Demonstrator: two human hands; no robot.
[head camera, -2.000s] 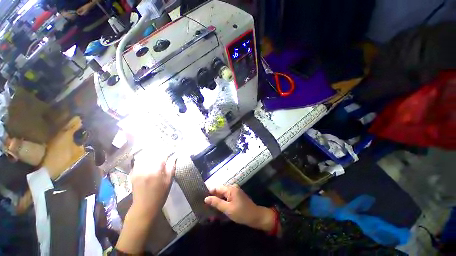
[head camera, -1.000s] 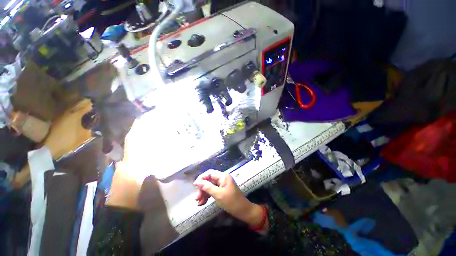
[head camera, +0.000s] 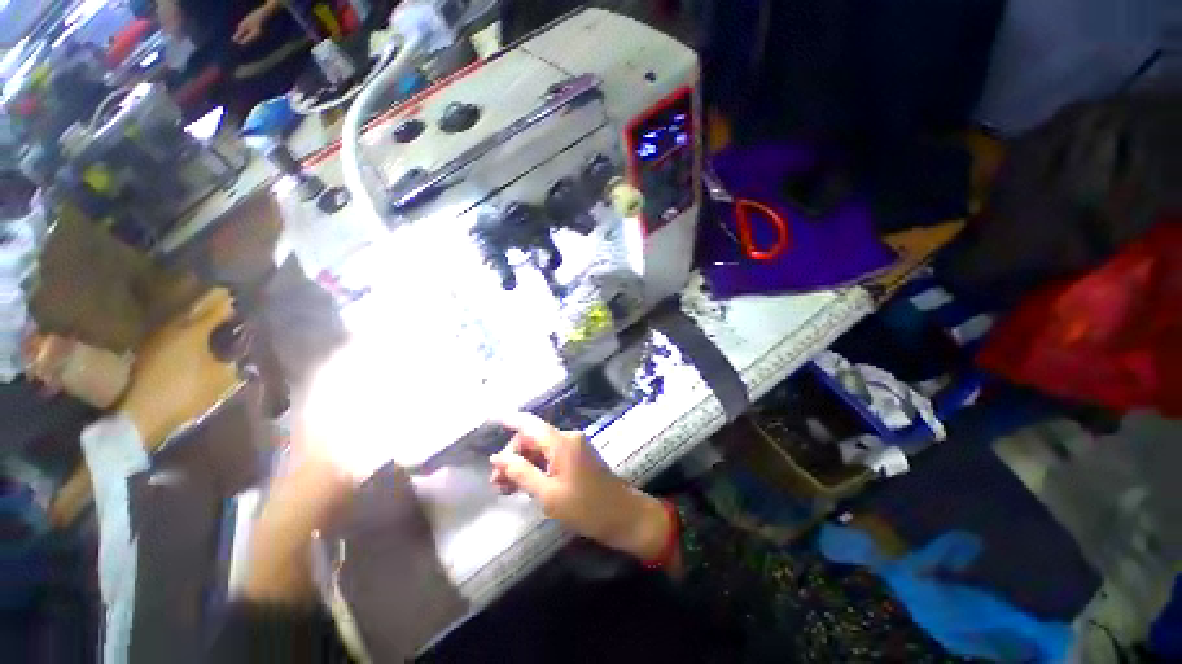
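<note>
A white sewing machine (head camera: 519, 169) with red trim stands in front of me, and its lamp glare washes out the needle area. My right hand (head camera: 557, 480) is over the table's front part, fingers loosely bent, with no cloth visible in it. My left hand (head camera: 305, 499) is blurred at the lower left, beside a brown-grey cut piece (head camera: 395, 564) that lies over the table edge. Its fingers are lost in glare and blur, so I cannot tell whether it holds the cloth.
Long dark panels (head camera: 175, 558) with white strips lie at left. Red-handled scissors (head camera: 761, 230) rest on purple cloth (head camera: 830, 247) at right. A dark strap (head camera: 706, 357) crosses the ruled table edge. A blue-edged bin (head camera: 894, 402) with offcuts is below. Another person's hand (head camera: 253, 23) shows at the top left.
The patterned strip held earlier between both hands is out of sight. My left hand has moved left and down, away from the needle area. My right hand has let go of the strip.
</note>
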